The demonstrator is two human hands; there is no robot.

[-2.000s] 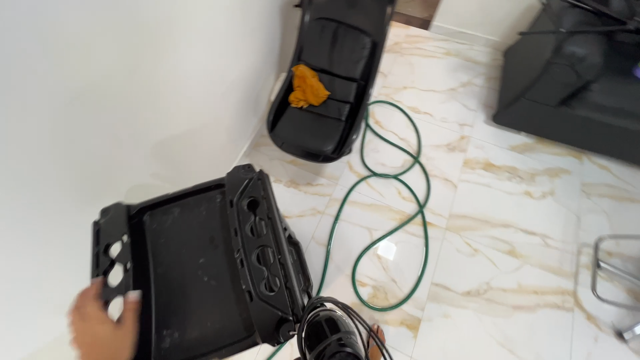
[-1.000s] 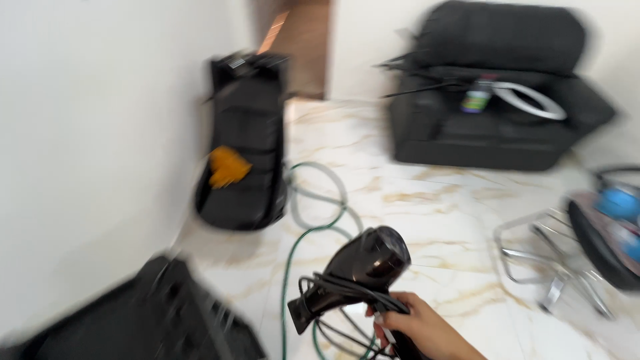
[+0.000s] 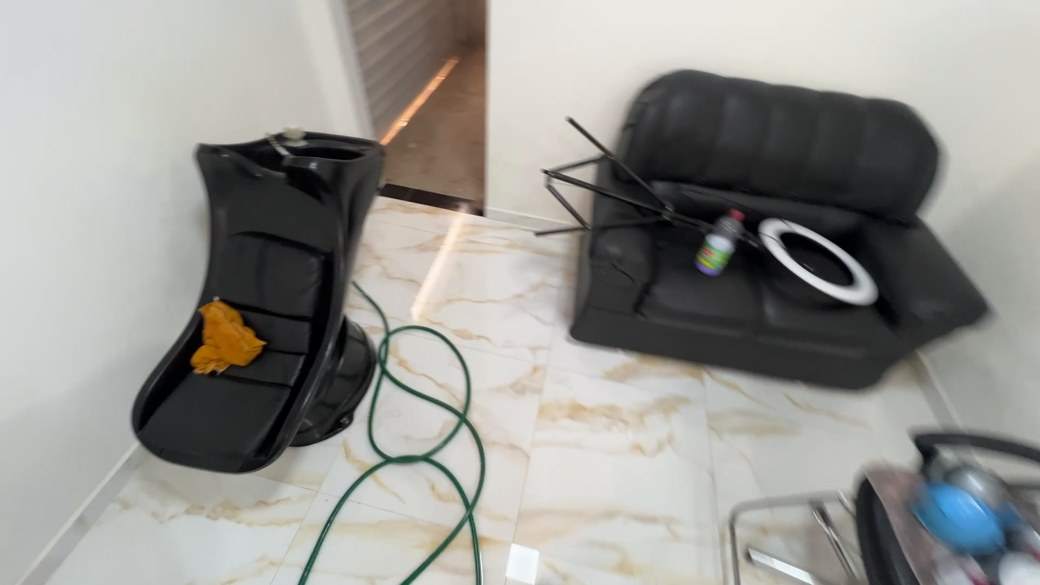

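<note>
Neither my left hand nor my right hand shows in the head view, and the hair dryer is out of sight too. At the left stands a black salon shampoo chair with its basin at the top. An orange cloth lies crumpled on its seat. A black sofa stands at the back right. On it rest a bottle with a red cap and purple base, a white ring light and a black folding tripod stand, whose legs stick out past the left armrest.
A green hose lies in loops on the marble-look floor. An open doorway is at the back, left of the sofa. At the lower right, a chair with a metal frame holds a blurred blue item and other things.
The right hand with the black hair dryer has left the view. The black trolley at lower left has also gone out of frame as the view swung up and right.
</note>
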